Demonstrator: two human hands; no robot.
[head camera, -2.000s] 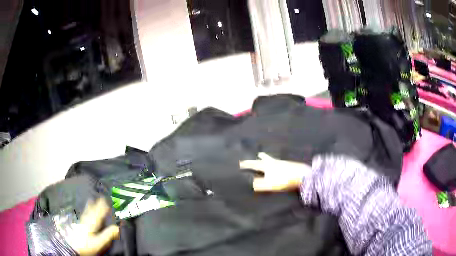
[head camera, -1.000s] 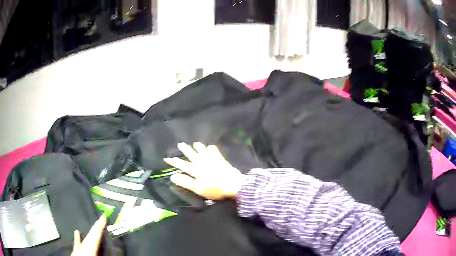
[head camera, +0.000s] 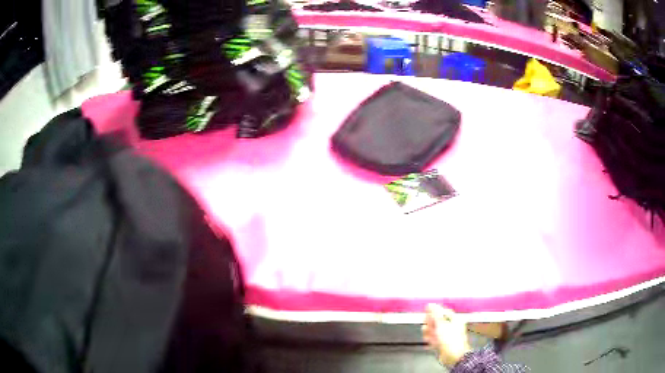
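Observation:
A small black bag (head camera: 397, 130) lies on the pink tabletop (head camera: 350, 248), with a green-striped hang tag (head camera: 421, 191) at its near edge. My right hand (head camera: 446, 334) is at the table's front edge, low in the picture, small and slightly blurred. It does not touch the bag, and nothing shows in it. Whether its fingers are apart is hard to tell. My left hand is out of the picture. Large black backpacks (head camera: 87, 255) lie in a heap at the left.
Tall stacks of tagged black bags (head camera: 211, 65) stand at the back left. A dark heap (head camera: 634, 138) is at the right edge. Blue stools (head camera: 389, 55), a yellow item (head camera: 538, 79) and another pink table (head camera: 437, 26) are behind.
The view has swung right, away from the large backpacks. My right hand has left the backpacks and is now by the table edge. My left hand has gone out of view.

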